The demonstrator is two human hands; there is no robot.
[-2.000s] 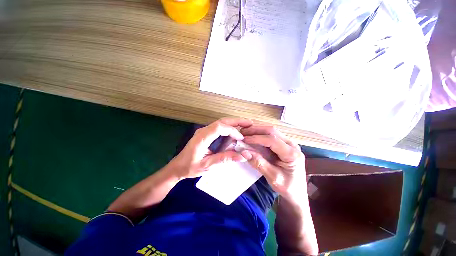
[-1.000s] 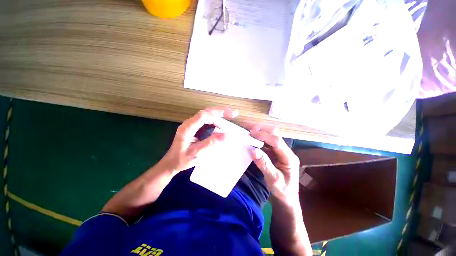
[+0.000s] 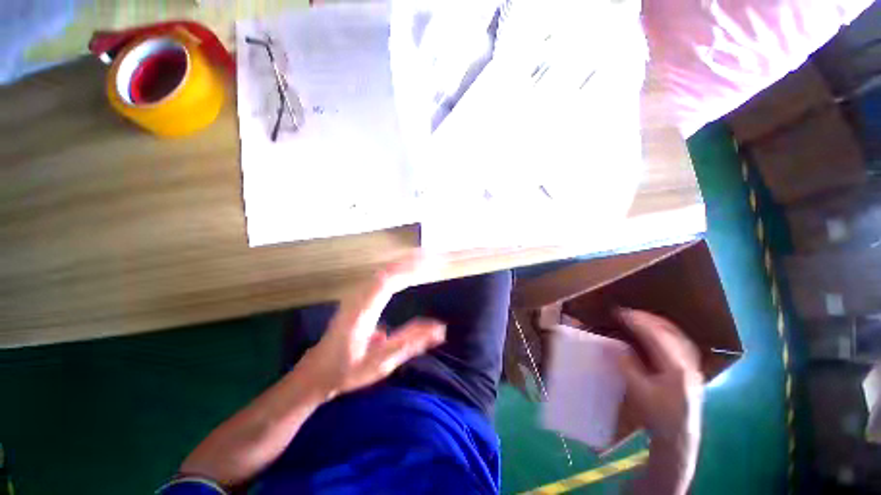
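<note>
My right hand [image 3: 667, 372], blurred, holds a flat-looking white card box [image 3: 583, 387] over the near side of the open brown carton [image 3: 676, 290] on the floor at the right. My left hand [image 3: 372, 338] is empty above my lap at the desk's edge, thumb and fingers apart, somewhat blurred. A clear plastic bag [image 3: 541, 126] with white blanks lies on the right of the desk, strongly overexposed. Whether the card in my right hand is fully folded cannot be told.
Thin eyeglasses [image 3: 280, 92] lie on white paper sheets [image 3: 328, 184]. A yellow tape roll [image 3: 184, 97] with a red dispenser [image 3: 217, 43] stands at the left on the wood-grain desk [image 3: 145, 232]. A pink shiny mass [image 3: 734, 48] is at the far right, with brown cartons [image 3: 802, 145] beyond.
My right hand has moved right with the white card, from my lap to the carton. My left hand has let go of the card. The view has turned to the right.
</note>
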